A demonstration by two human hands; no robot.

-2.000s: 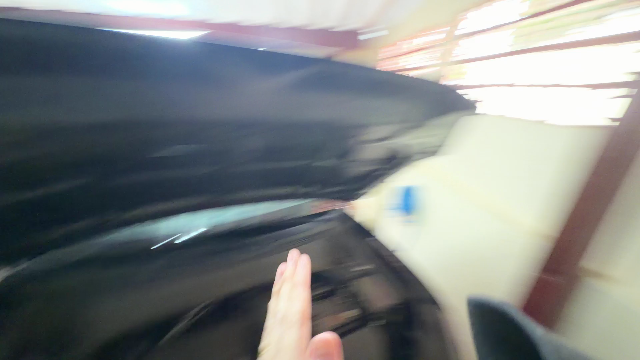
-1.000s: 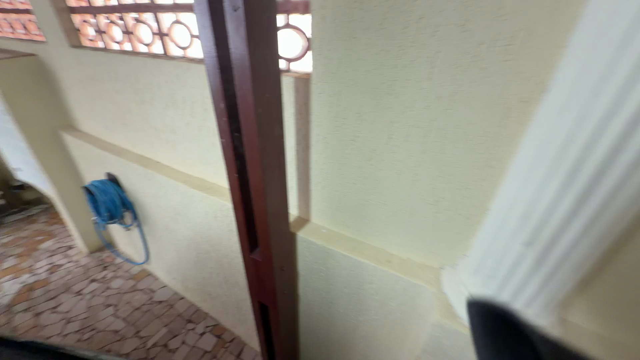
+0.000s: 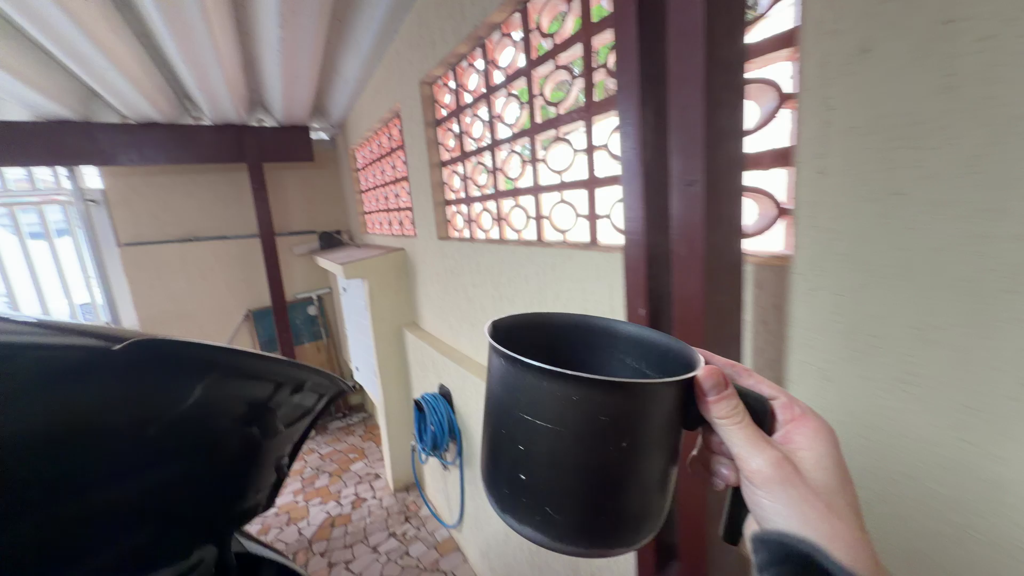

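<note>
My right hand [image 3: 788,448] grips the handle of a black metal mug-shaped pot [image 3: 584,448], with the thumb near the rim. The pot is held nearly upright in front of the wall, its mouth facing up; the part of the inside that shows looks dark, and its bottom cannot be seen. Fine scratches mark its side. At the left stands a raised black car hood [image 3: 144,432], well apart from the pot. My left hand is out of view.
A dark red metal post [image 3: 684,200] rises just behind the pot. A coiled blue hose [image 3: 436,428] hangs on the low cream wall. Beyond are a narrow cabinet-like wall unit [image 3: 380,352], openwork blocks [image 3: 520,160] and a stone-patterned floor [image 3: 344,496].
The view has swung widely. My right hand and the black pot, absent from the frame one second ago, are now in view. The hand seen two seconds ago over the car is gone from there.
</note>
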